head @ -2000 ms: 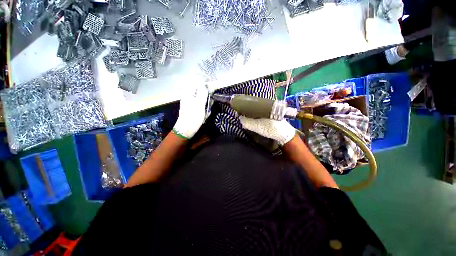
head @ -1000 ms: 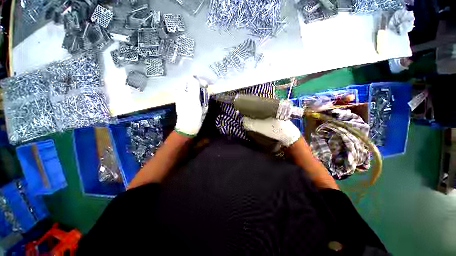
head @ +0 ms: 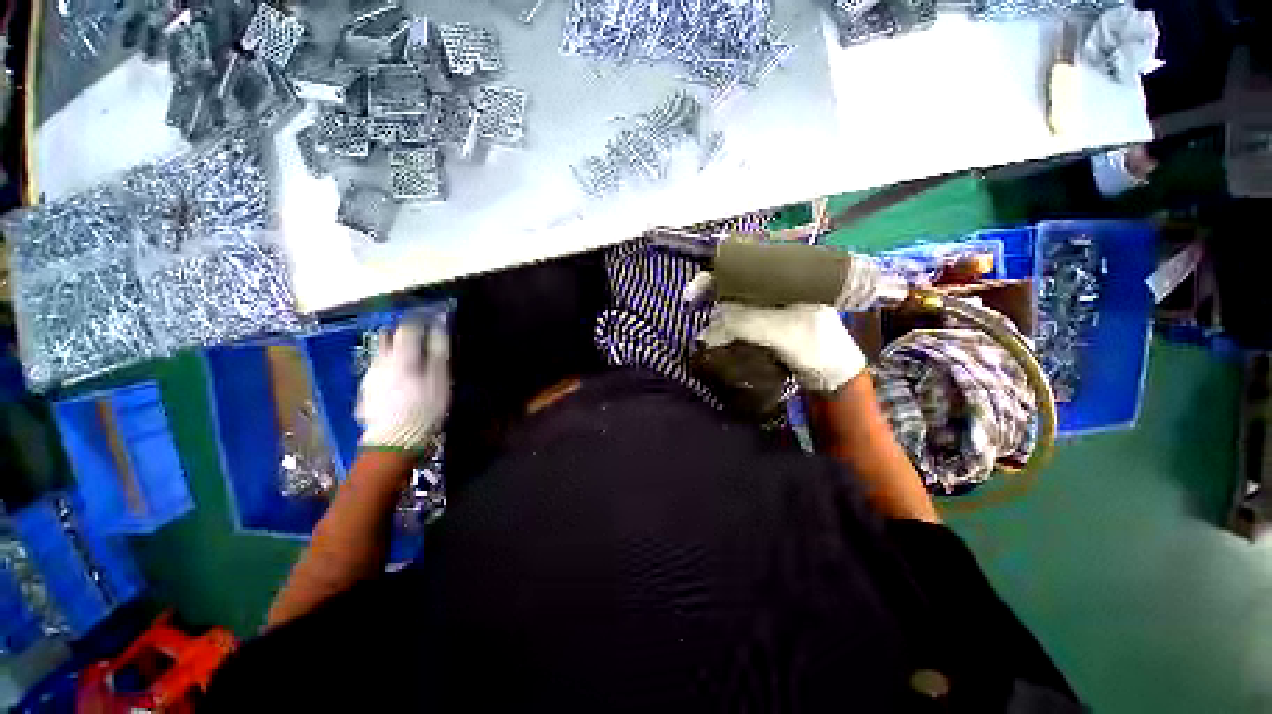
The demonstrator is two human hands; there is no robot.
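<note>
My right hand [head: 784,343], in a white knit glove, holds the olive-grey barrel of the air tool [head: 781,272]. The tool's dark nose points left over the striped cloth [head: 656,314] on my lap, with no workpiece at its tip. My left hand [head: 406,386], gloved, is over the blue bin of small metal parts [head: 423,481] left of my lap, below the bench edge. Its fingertips are blurred, and I cannot tell whether it holds anything.
The bench [head: 460,248] bears perforated metal plates [head: 416,173], a heap of thin silver pins [head: 670,31], a smaller pile [head: 635,151] and clear bags of hardware [head: 154,272]. The hose [head: 1043,398] curves at the right beside a bin with checked cloth [head: 956,398].
My left hand has moved left and down from the tool tip to the blue bin; the metal workpiece no longer shows at the tip. The tool has shifted right and slightly up with my right hand.
</note>
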